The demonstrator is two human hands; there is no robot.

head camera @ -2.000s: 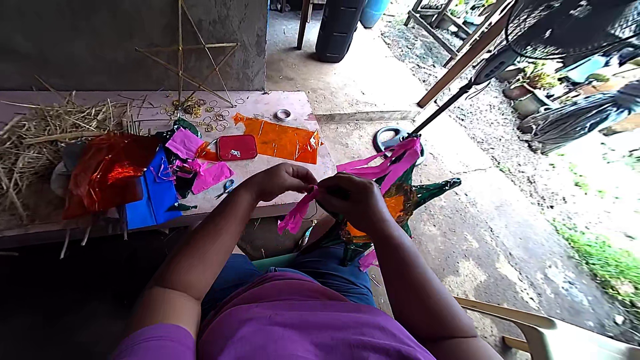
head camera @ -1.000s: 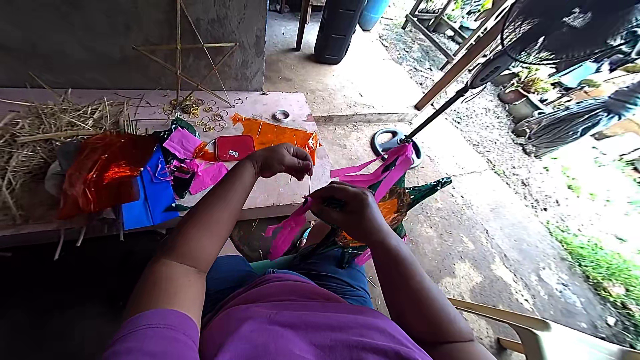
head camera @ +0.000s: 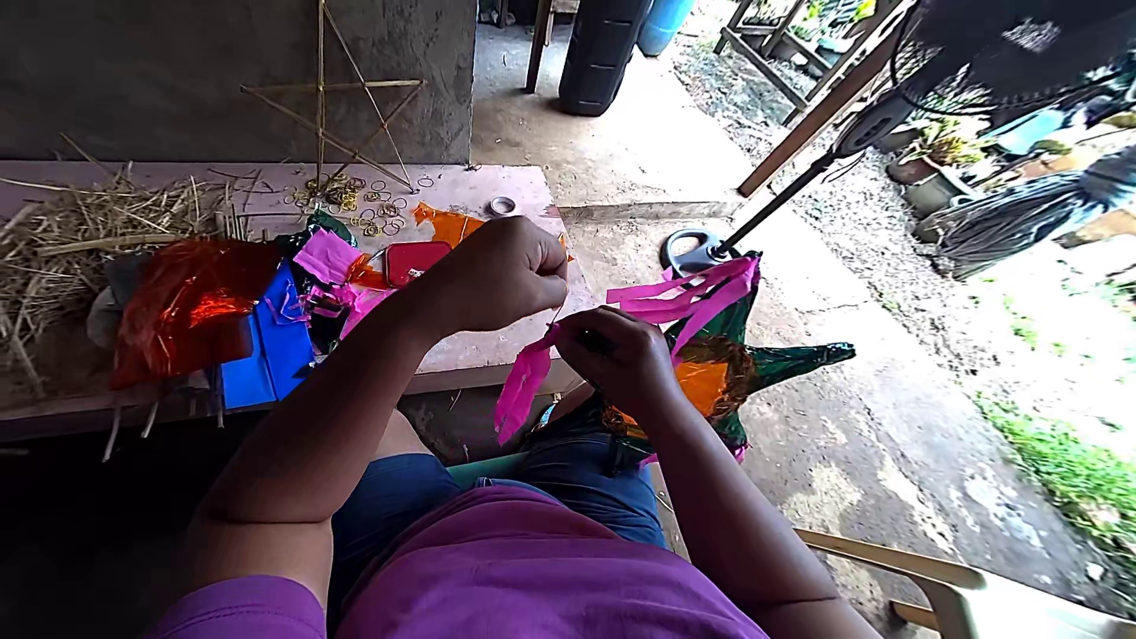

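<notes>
A star-shaped lantern in dark green and orange cellophane (head camera: 706,386) rests across my lap, with pink paper streamers (head camera: 688,297) on its upper point. My right hand (head camera: 621,355) pinches one dark point of the star, where another pink streamer (head camera: 524,386) hangs down. Just above and left of it, my left hand (head camera: 510,275) is closed on what looks like a thin thread running down to that point. The thread is too fine to make out fully.
On the pink table (head camera: 488,346) lie dried straw (head camera: 106,222), red cellophane (head camera: 191,302), blue sheets (head camera: 266,351), a red pouch (head camera: 415,264), rubber bands (head camera: 377,209) and a tape roll (head camera: 502,206). A bare stick star frame (head camera: 324,89) leans on the wall. A fan (head camera: 1021,44) stands right; a plastic chair (head camera: 976,586) is lower right.
My left hand was beside the right at the pink streamer, then rose up and left of it. It is now somewhat nearer the right hand again, which has kept hold of the star's point.
</notes>
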